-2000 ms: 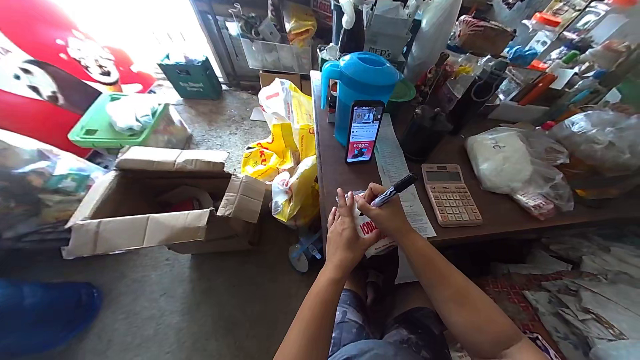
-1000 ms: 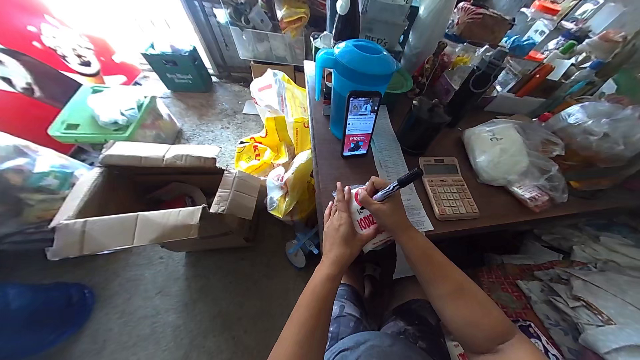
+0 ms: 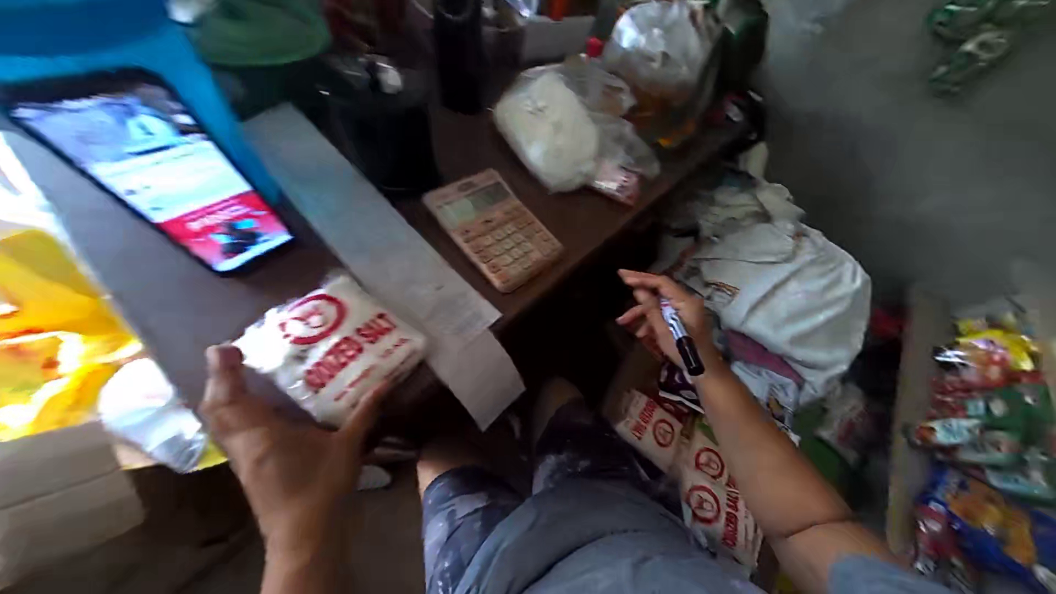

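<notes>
My left hand (image 3: 285, 437) grips the near edge of a clear plastic bag of iodized salt (image 3: 334, 342) at the desk's left front corner, thumb and fingers on either side of it. My right hand (image 3: 668, 318) is off the desk to the right, with a black-and-white marker pen (image 3: 681, 338) held in it and the index finger stretched out. Below that hand, more salt bags (image 3: 709, 487) lie beside my right leg. A long paper strip (image 3: 388, 247) runs over the desk edge, between the salt bag and a pink calculator (image 3: 495, 229).
A lit phone (image 3: 157, 173) leans on a blue plastic jug (image 3: 99, 41). Plastic bags of goods (image 3: 549, 128) stand farther back on the brown desk (image 3: 577, 264). White sacks (image 3: 775, 280) and a box of colourful packets (image 3: 990, 412) are to the right; yellow bags (image 3: 49, 330) are at left.
My right hand, with the marker, has moved away from the salt bag to the right, beyond the desk edge. My left hand remains at the bag. The view has swung right and closer.
</notes>
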